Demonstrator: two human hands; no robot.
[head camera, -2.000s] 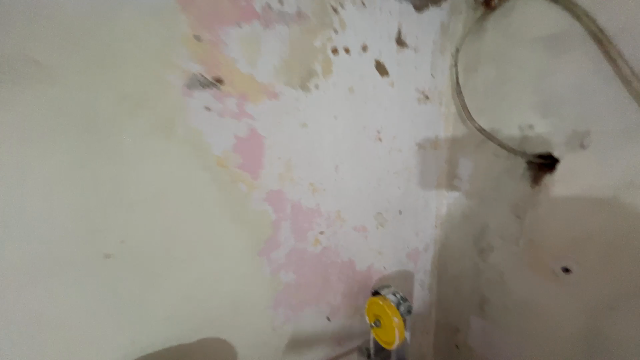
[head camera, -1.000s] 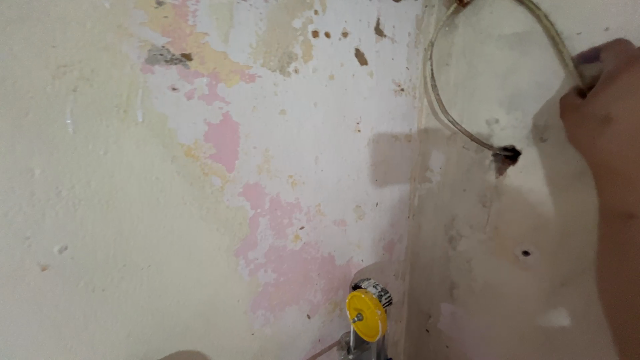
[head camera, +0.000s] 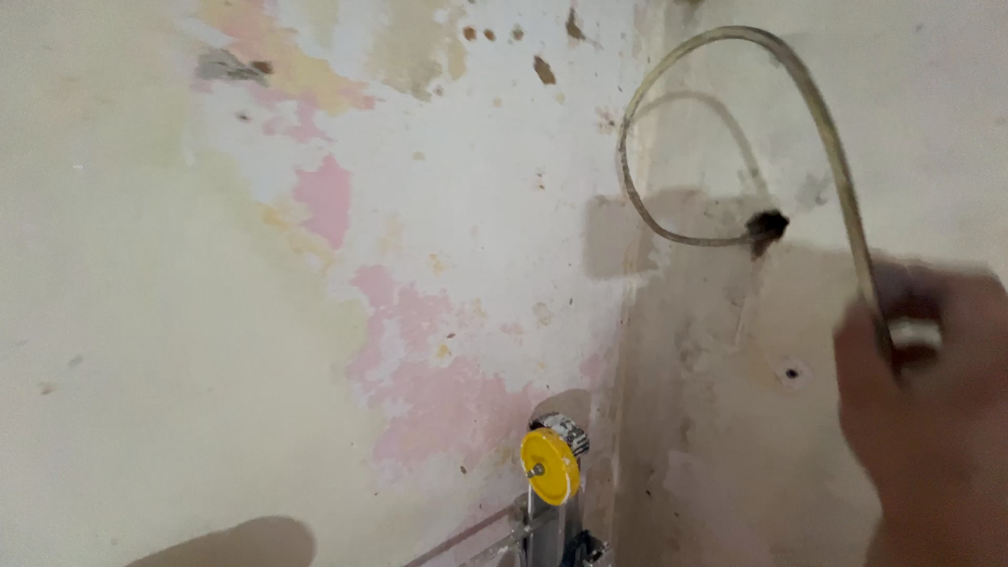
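My right hand (head camera: 921, 378), blurred, is closed around a cable (head camera: 827, 134) at the right of the head view. From my fingers the cable arches up and loops back down to a dark hole (head camera: 767, 225) in the right-hand wall, near the corner. A yellow wheel (head camera: 550, 466) on a metal frame or post (head camera: 551, 520) stands low in the corner, below and left of the cable. My left hand is not in view.
Patchy, peeling paint covers the left wall (head camera: 441, 197), with pink, yellow and bare spots. The right wall (head camera: 740, 425) meets it at a vertical corner and has a small second hole (head camera: 792, 373). Shadows fall on both walls.
My right hand, out of view two seconds ago, came in at the right edge on the cable and is now lower, with the cable bent into a rounder loop.
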